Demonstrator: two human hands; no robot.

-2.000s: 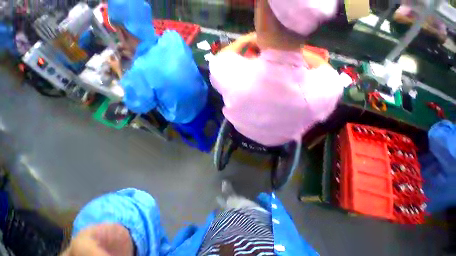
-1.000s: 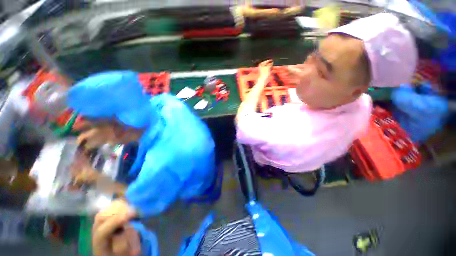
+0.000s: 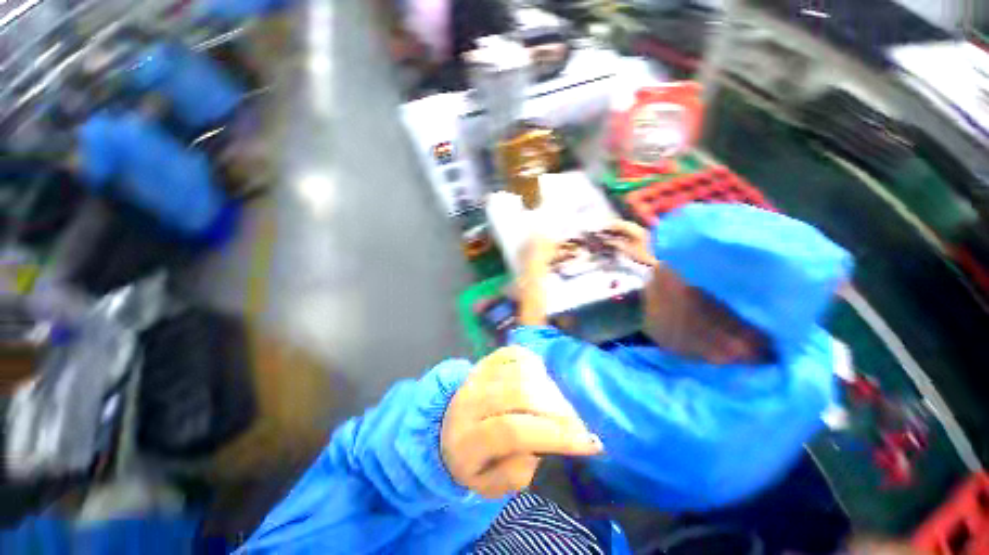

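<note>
My left hand (image 3: 515, 423), bare below a blue sleeve, is at the lower centre. It is bent and blurred, in front of the blue-smocked coworker's arm; whether it touches is unclear, and I see nothing held. My right hand is out of view. The seated coworker (image 3: 694, 423) in a blue cap and smock has both hands on small dark parts on a white machine base (image 3: 591, 287). A brass-coloured cylinder (image 3: 531, 152) stands behind them.
A red compartment tray (image 3: 705, 195) and a red-orange fan (image 3: 656, 130) lie beyond the coworker. Red parts (image 3: 895, 434) and another red tray (image 3: 960, 520) are at the right. A green basket (image 3: 488, 314) sits left of the machine. A grey aisle runs at left.
The view has swung left; the pink-smocked coworker has left the picture. The blue-smocked coworker now appears right of centre. My left hand has moved from lower left towards the centre.
</note>
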